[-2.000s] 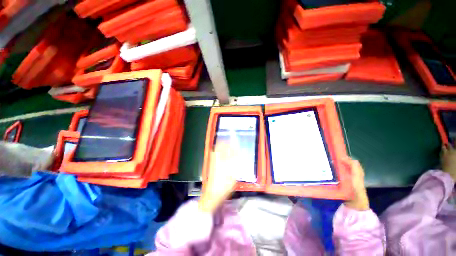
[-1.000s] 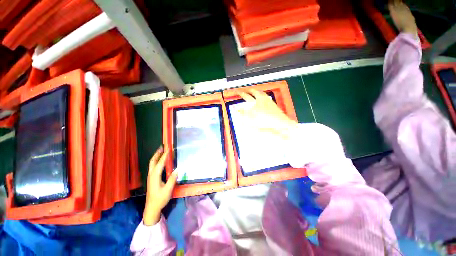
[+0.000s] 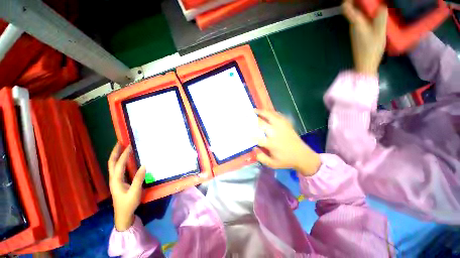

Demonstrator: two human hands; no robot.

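Two tablets with lit white screens sit side by side in orange-red foam trays on the green bench. The left tablet (image 3: 161, 133) shows a green patch at its lower left corner. The right tablet (image 3: 222, 111) shows a small teal dot near its top. My left hand (image 3: 125, 181) holds the left edge of the left foam tray (image 3: 117, 118), thumb by the green patch. My right hand (image 3: 285, 143) is at the right tablet's lower right edge, its fingers over the tray rim and screen edge; its exact grip is unclear.
A stack of orange trays (image 3: 68, 161) with a dark tablet on it stands at the left. A grey post (image 3: 75, 45) rises at upper left. More trays lie on the rear ledge (image 3: 217, 30). At the right, another person's hand (image 3: 368, 43) holds a tray with a tablet.
The view has shifted and tilted. My right hand has moved from the right tablet's top to its lower right edge. The neighbouring person's hand now holds a tray.
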